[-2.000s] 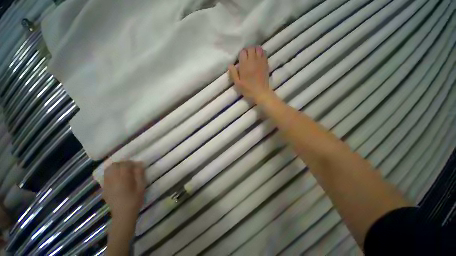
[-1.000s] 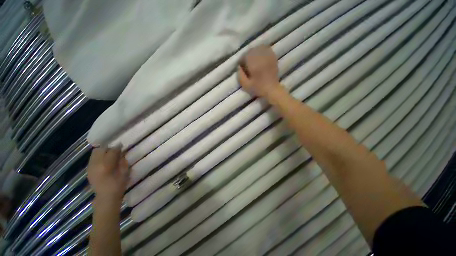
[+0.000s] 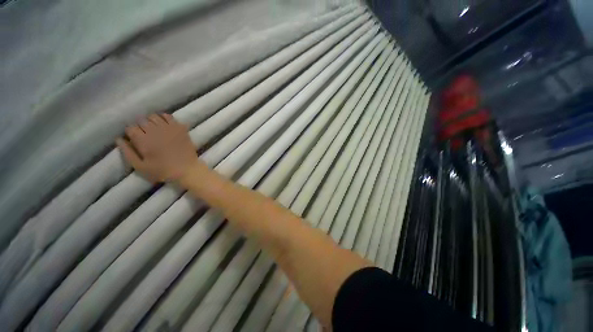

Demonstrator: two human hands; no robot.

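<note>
Long pale beige covered tubes [image 3: 312, 155] lie side by side and run from the lower left to the upper middle of the head view. A loose pale cloth [image 3: 78, 97] with soft folds covers the upper left. My right hand [image 3: 159, 149] lies palm down, with its fingers slightly spread, on the covered tubes along the cloth's lower edge. Whether its fingers grip any fabric cannot be told. My left hand is out of the picture.
Bare shiny metal tubes [image 3: 476, 240] stand beyond the covered ones at the right. A blurred red item [image 3: 463, 110] is at their far end. A blue-green cloth [image 3: 547, 249] hangs at the right edge. The floor behind is dark and blurred.
The view has swung to the right along the tubes, bringing in their far ends and the red item. My left hand and the small metal fastener have left the picture. My right hand's fingers have opened out.
</note>
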